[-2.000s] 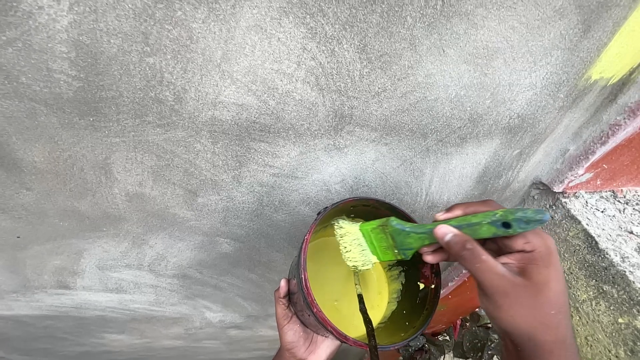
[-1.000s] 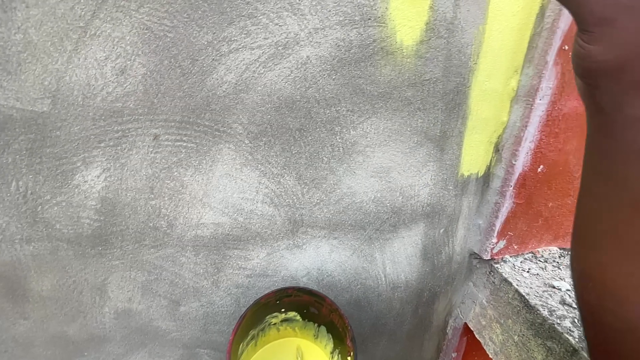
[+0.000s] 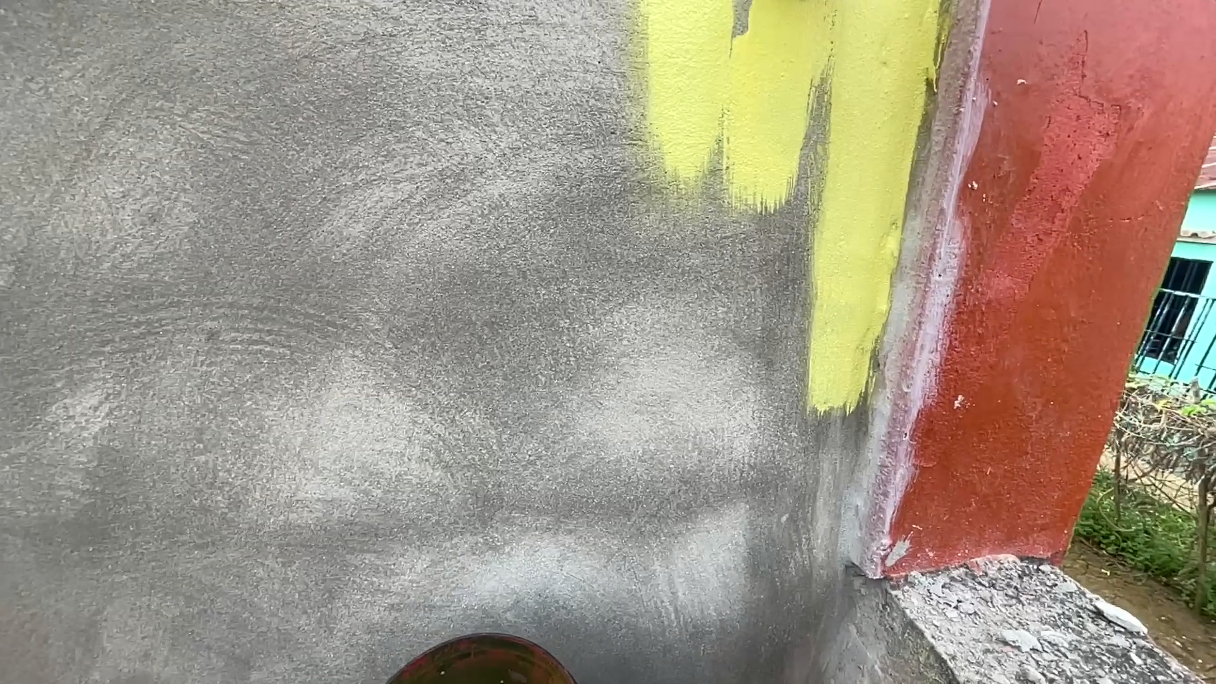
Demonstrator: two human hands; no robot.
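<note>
Neither my left hand nor my right hand shows in the head view. At the bottom edge, the upper rim of the paint bucket (image 3: 484,641) pokes into the picture; its paint and whatever holds it are out of sight. Behind it rises a grey plastered wall (image 3: 427,332). Bright yellow paint (image 3: 860,209) covers the wall's upper right part in vertical strokes with ragged lower ends, the longest one running down beside the corner. The paintbrush is out of view.
A red-painted pillar (image 3: 1054,313) adjoins the wall on the right, with a whitish strip along its edge. Below it lies a rough concrete ledge (image 3: 1035,617). Farther right are a turquoise building (image 3: 1202,214), a metal railing (image 3: 1173,328) and green plants (image 3: 1149,527).
The view has swung up and right. Both hands, the bucket's paint and the brush, seen two seconds ago, have left the picture. More yellow strokes show on the wall.
</note>
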